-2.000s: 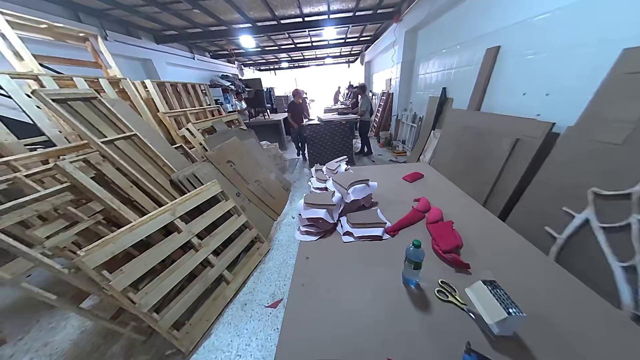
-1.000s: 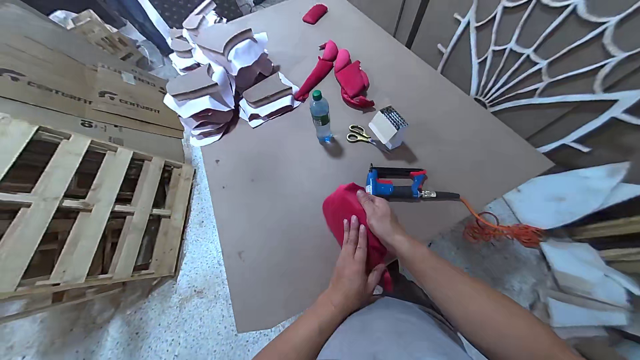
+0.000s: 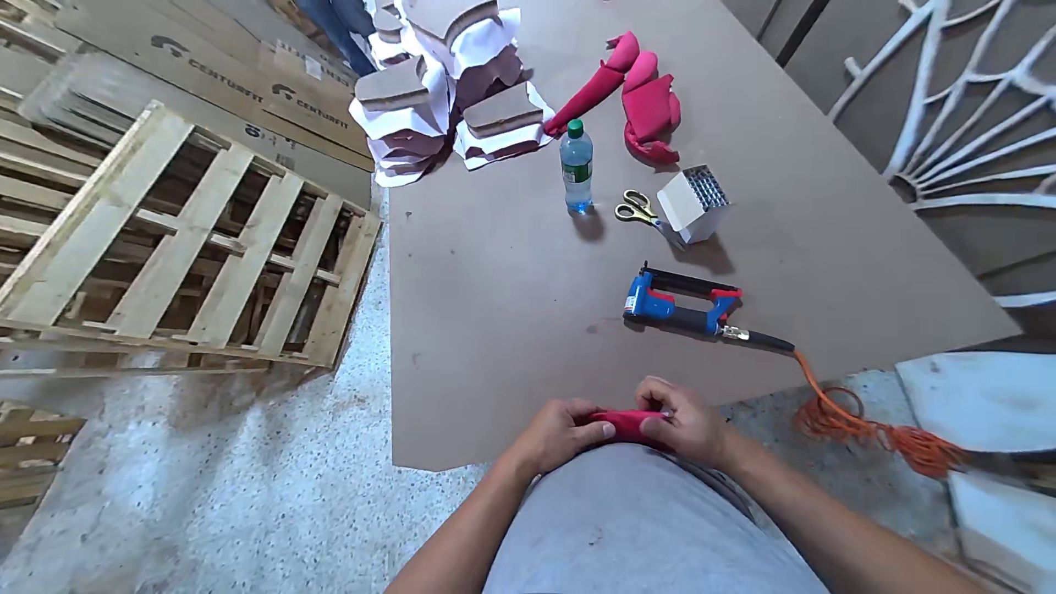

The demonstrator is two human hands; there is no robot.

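Observation:
Close against my body, at the table's near edge, a red fabric-covered piece [image 3: 629, 425] is held between both hands. My left hand [image 3: 569, 431] grips its left end, thumb on top. The right end is pinched by my right hand [image 3: 678, 422], its fingers curled. Beyond them on the brown tabletop [image 3: 495, 330] lies a blue and black pneumatic stapler [image 3: 683, 304], joined to an orange air hose [image 3: 858, 425]. Farther off are gold-handled scissors [image 3: 639, 210], an open box of staples [image 3: 693, 202], and a plastic bottle [image 3: 577, 169] with a green cap, standing upright.
Stacked padded pieces with white and maroon material [image 3: 404, 115] lie at the table's far left. Red fabric pieces [image 3: 650, 115] lie beyond the bottle. Wooden pallets [image 3: 190, 239] and cardboard boxes [image 3: 231, 74] stand left; a white web-shaped frame [image 3: 949, 107] stands right. A person's legs show at the top.
The red piece was under both hands on the table near the stapler; now it is held closer to my body. Since the first frame, the view has tilted down.

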